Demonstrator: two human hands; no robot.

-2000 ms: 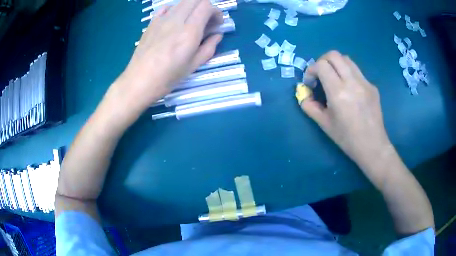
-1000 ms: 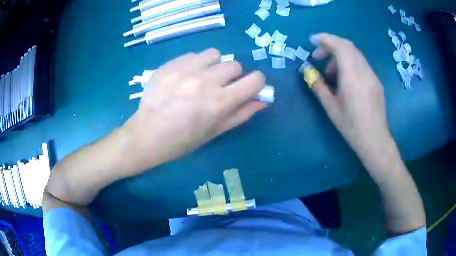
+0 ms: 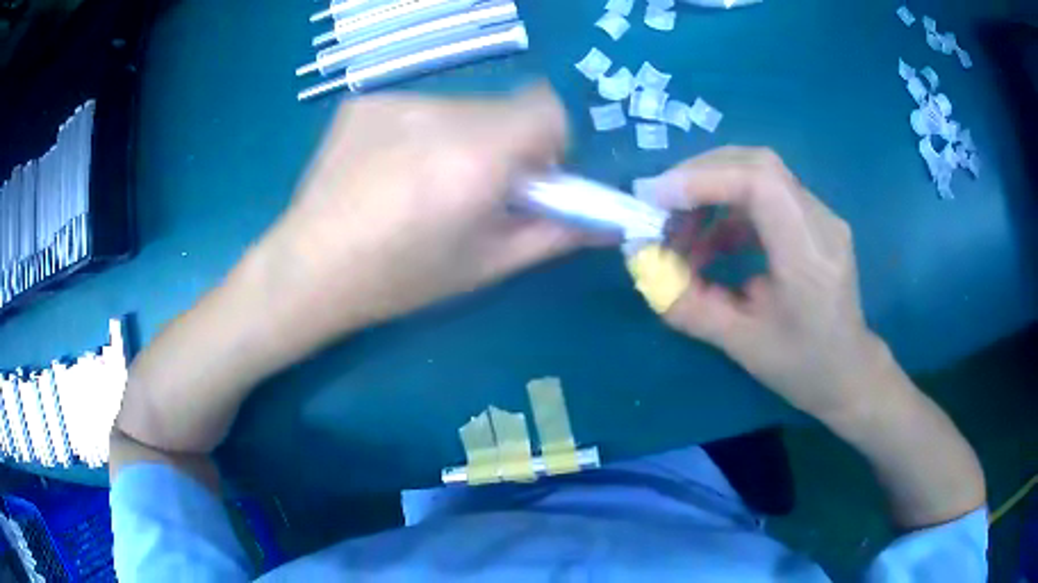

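Note:
My left hand (image 3: 444,188) is closed around a silver-white metal tube (image 3: 592,205), blurred, its wide end pointing right. My right hand (image 3: 763,256) is at that end, finger and thumb on either side of it, with a yellow wrap (image 3: 659,277) on the thumb. A small pale clear piece (image 3: 644,228) seems to show between the thumb and the tube end; blur hides its exact position. More tubes (image 3: 438,51) lie side by side at the top, thin rods pointing left. Loose clear plastic pieces (image 3: 649,103) lie beyond my right hand.
A black tray (image 3: 110,182) with tubes is at left. A bright white tube row (image 3: 68,410) lies below it, above a blue basket (image 3: 74,535). Tape strips (image 3: 512,444) wrap a tube at the near edge. A second group of clear pieces (image 3: 933,125) lies far right.
My left hand has come from the upper tubes and now holds one raised tube in the middle. My right hand has moved left and down from the clear pieces to the tube's end.

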